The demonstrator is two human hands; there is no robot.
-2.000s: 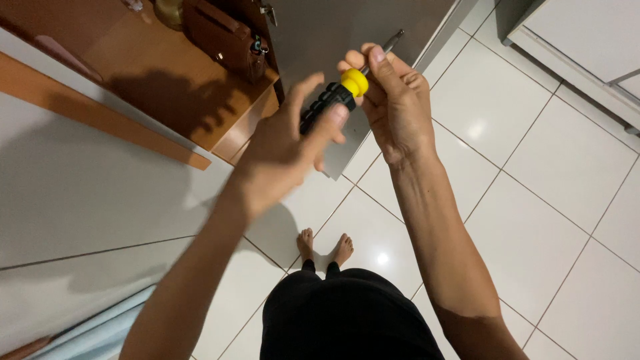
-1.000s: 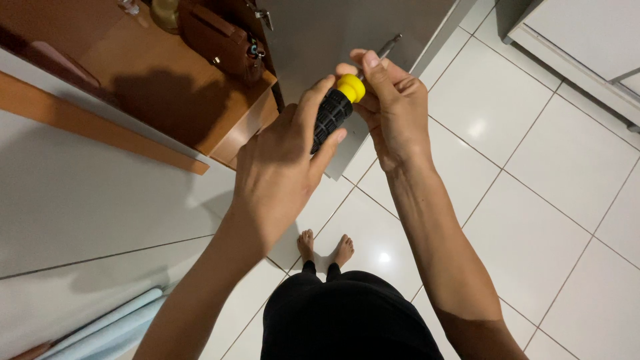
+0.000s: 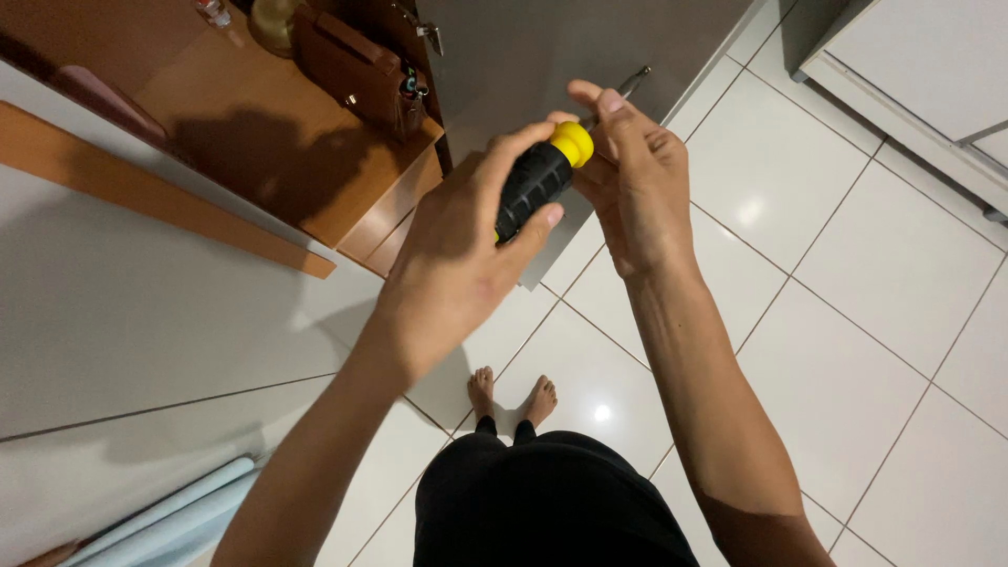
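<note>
A screwdriver with a black ribbed grip and yellow collar (image 3: 539, 186) is held between my two hands over the grey cabinet door (image 3: 520, 55). My left hand (image 3: 465, 236) wraps around the black grip, thumb on its near side and fingers on the far side. With thumb and fingertips, my right hand (image 3: 642, 173) pinches the metal shaft just beyond the collar. The shaft's end (image 3: 639, 75) sticks out past the right fingers, pointing up and right, at the door's face. Whether the tip touches a screw cannot be told.
Inside the open wooden cabinet (image 3: 260, 87) stand a brown leather bag (image 3: 354, 67), a brass-coloured object (image 3: 273, 24) and a small clear bottle (image 3: 211, 11). A metal lock or latch (image 3: 431, 35) is on the door's edge. White tiles (image 3: 850, 315) cover the floor; white furniture (image 3: 929, 79) stands at right.
My left hand's fingers were loosely spread and blurred around the grip two seconds ago, then closed around it. My right hand has stayed at the shaft.
</note>
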